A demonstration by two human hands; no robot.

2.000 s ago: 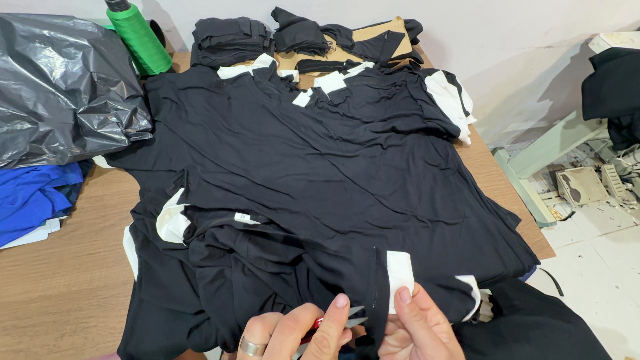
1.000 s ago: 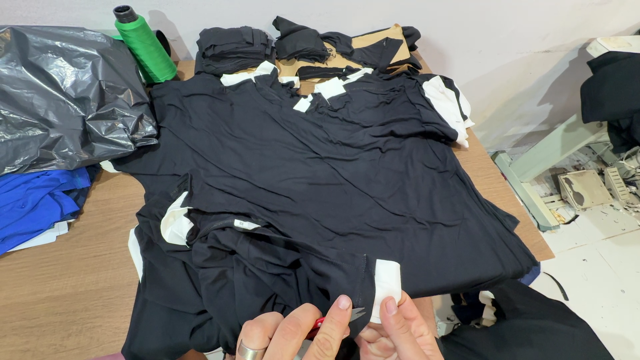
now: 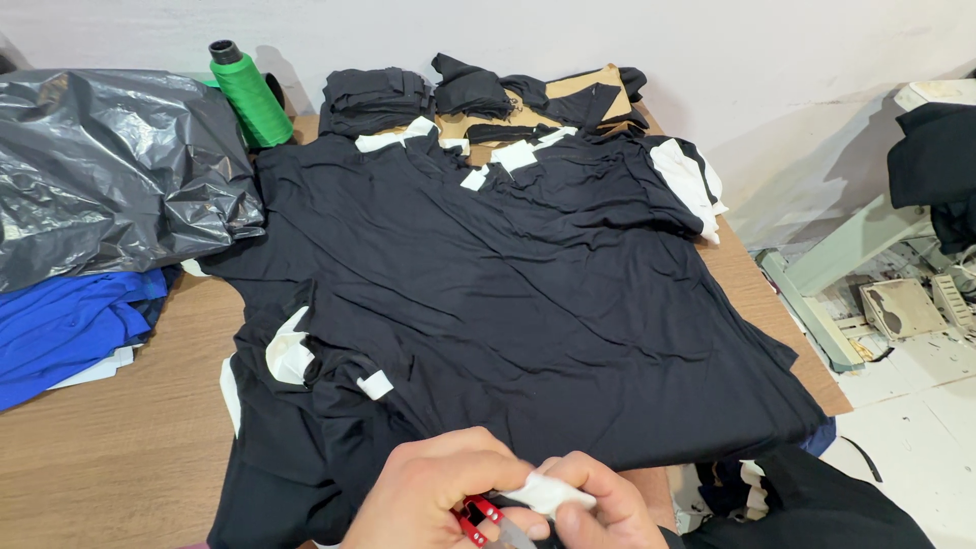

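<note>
Low in the head view, my left hand point(image 3: 442, 488) has red-handled thread snips point(image 3: 479, 518) in its grasp, its fingertips at a small white fabric piece point(image 3: 550, 494). My right hand point(image 3: 602, 499) pinches that white piece from the other side. Some dark cloth shows just below the fingers. Behind both hands, a large black fabric garment point(image 3: 488, 305) lies spread on the wooden table point(image 3: 114, 450), with white pieces at its upper edge. A bunched black part point(image 3: 343, 412) with a white tag point(image 3: 375, 385) lies at the left. The snips' blades are partly hidden.
At left are a dark plastic bag point(image 3: 122, 168) and blue fabric point(image 3: 69, 328). A green thread cone point(image 3: 250, 95) stands behind. Folded black cloth point(image 3: 377, 99) and cardboard point(image 3: 610, 88) lie at the back. A metal machine stand point(image 3: 839, 259) and pedal point(image 3: 900, 309) are at right.
The white piece, earlier extended upright from my right fingers, is now crumpled between both hands. My hands have come together, and the snips now point down toward the right.
</note>
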